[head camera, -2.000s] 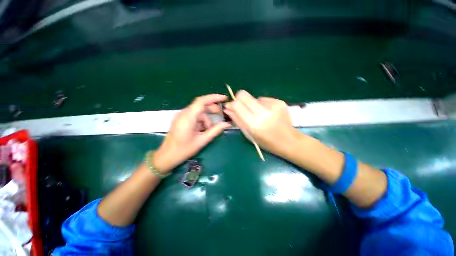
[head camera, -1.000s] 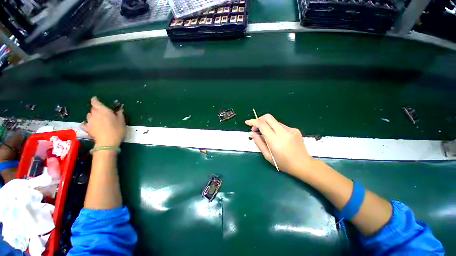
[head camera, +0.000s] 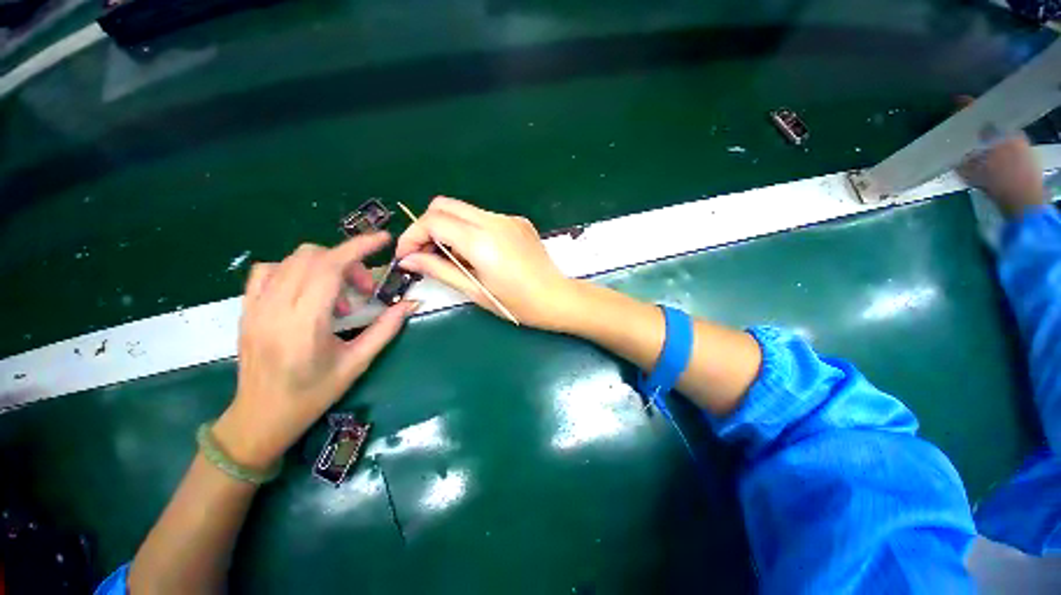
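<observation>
A small dark electronic module (head camera: 397, 282) is between my two hands over the white rail. My left hand (head camera: 305, 337) has thumb and fingers spread around it; whether they touch it is hard to tell. My right hand (head camera: 495, 258) holds a thin wooden stick (head camera: 475, 279) like a pen, its fingertips at the module's upper edge. A second module (head camera: 367, 217) lies on the belt just beyond my hands. A third module (head camera: 342, 450) lies on the green bench, right of my left wrist.
The white rail (head camera: 721, 224) runs between the green belt (head camera: 559, 110) and the bench (head camera: 745, 314). Another module (head camera: 789, 126) lies on the belt at right. A pale post (head camera: 966, 122) rises from the rail. Another person's hand (head camera: 1006, 171) and blue sleeve are at the right edge.
My left hand has come back from the belt at left to meet my right hand, and a module is now between them. The view has shifted, and the trays and red basket have mostly left it.
</observation>
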